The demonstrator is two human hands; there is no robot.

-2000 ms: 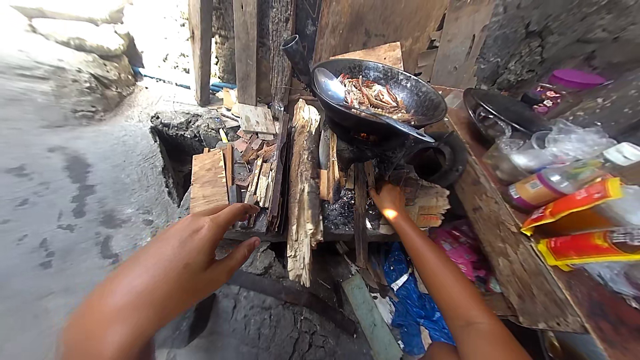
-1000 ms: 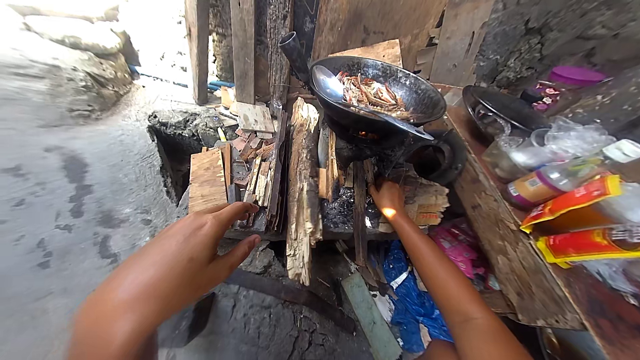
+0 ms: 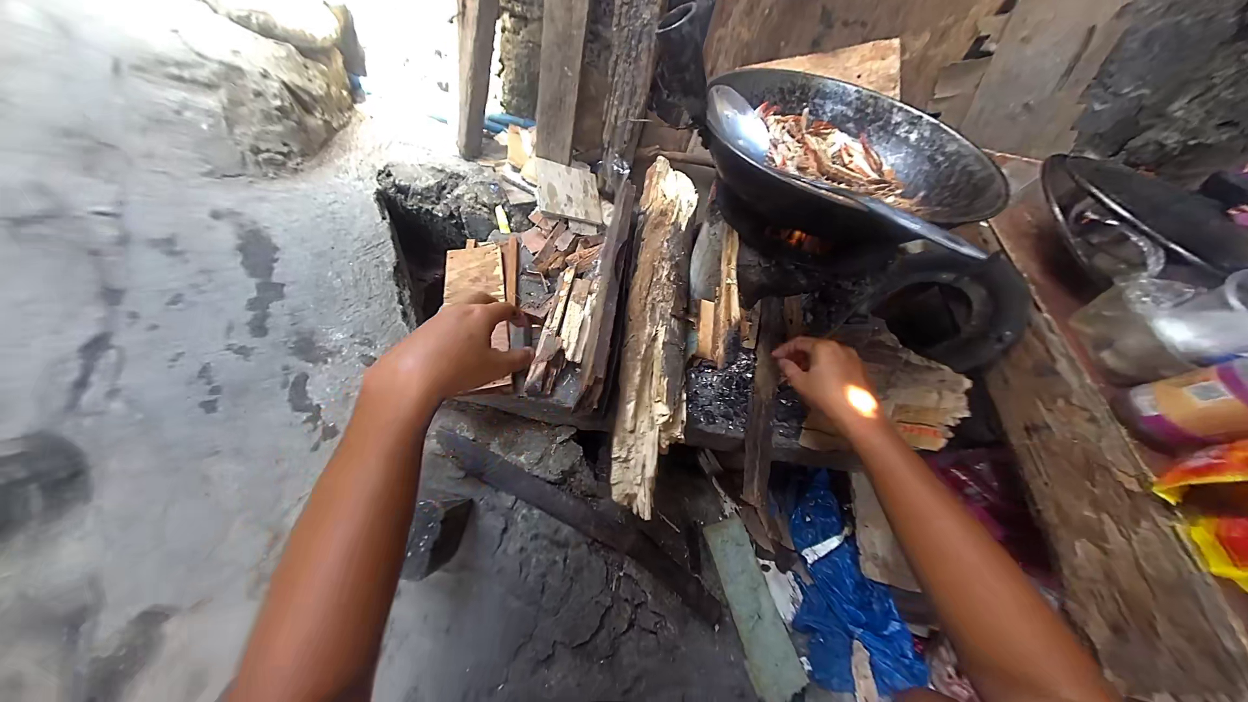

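Note:
My left hand (image 3: 456, 349) is over the left end of the firewood pile, its thumb and fingers at a small piece of wood (image 3: 521, 336); whether it grips the piece is unclear. My right hand (image 3: 817, 370) is beside a dark narrow stick (image 3: 761, 419) that runs toward the fire, fingertips close to it and seemingly not around it. Between the hands lies a long, rough split log (image 3: 651, 341). Behind them a black wok (image 3: 946, 180) with shredded reddish-brown food (image 3: 829, 156) and a metal ladle (image 3: 738, 122) sits over a small flame (image 3: 798, 239).
Charred bits (image 3: 720, 395) lie under the wok. A round dark stove part (image 3: 951, 307) stands right of it. On the wooden bench (image 3: 1102, 468) at the right are a second dark pan (image 3: 1150, 210), plastic bags and packets. A blue plastic bag (image 3: 843, 585) hangs below the stove ledge.
My left hand has shifted onto the left part of the wood pile, its fingers now closer together. My right hand has drawn slightly away from the dark stick. The view has moved slightly.

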